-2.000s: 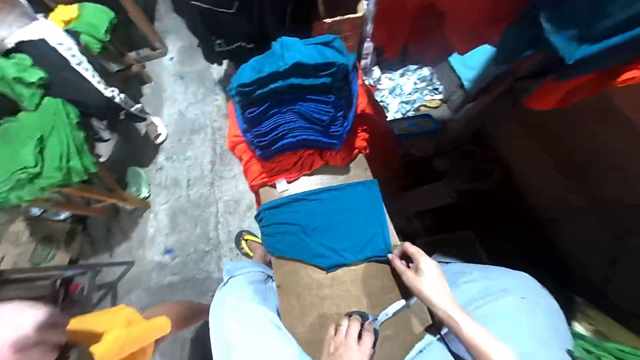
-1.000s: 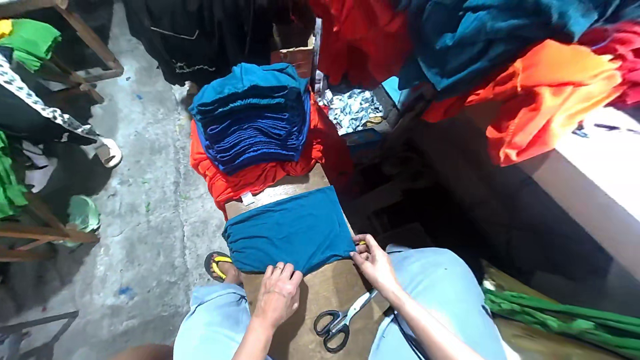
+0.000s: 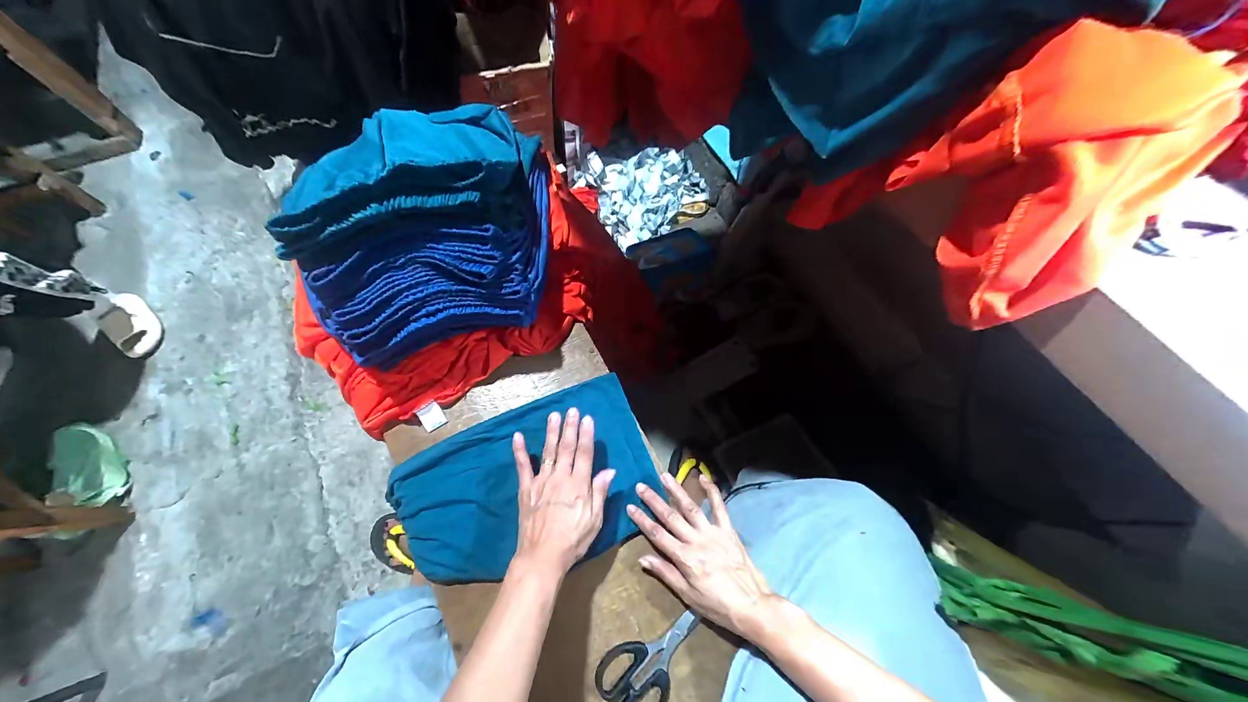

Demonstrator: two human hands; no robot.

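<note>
A folded teal garment [image 3: 468,497] lies flat across the wooden bench [image 3: 595,614] between my knees. My left hand [image 3: 561,492] rests palm down on the middle of it, fingers slightly spread. At the garment's right edge my right hand [image 3: 697,556] lies with fingers apart, its fingertips touching the cloth. Black-handled scissors [image 3: 639,668] lie on the bench below my hands, the blades partly under my right hand. Beyond the garment stands a stack of folded blue garments [image 3: 429,283] topped by teal ones [image 3: 419,166], on a red cloth [image 3: 468,375].
Orange cloth [image 3: 1063,166] and dark teal cloth [image 3: 858,78] hang over a table edge [image 3: 1150,400] at the right. Small fabric scraps [image 3: 643,195] lie in a container beyond the stack. Green cloth strips [image 3: 1063,624] are at lower right. Concrete floor [image 3: 234,439] runs along the left.
My left hand, on the scissors two seconds ago, moved to the garment's near edge and now lies on its middle. The scissors were let go. My right hand's fingers have spread at the garment's edge.
</note>
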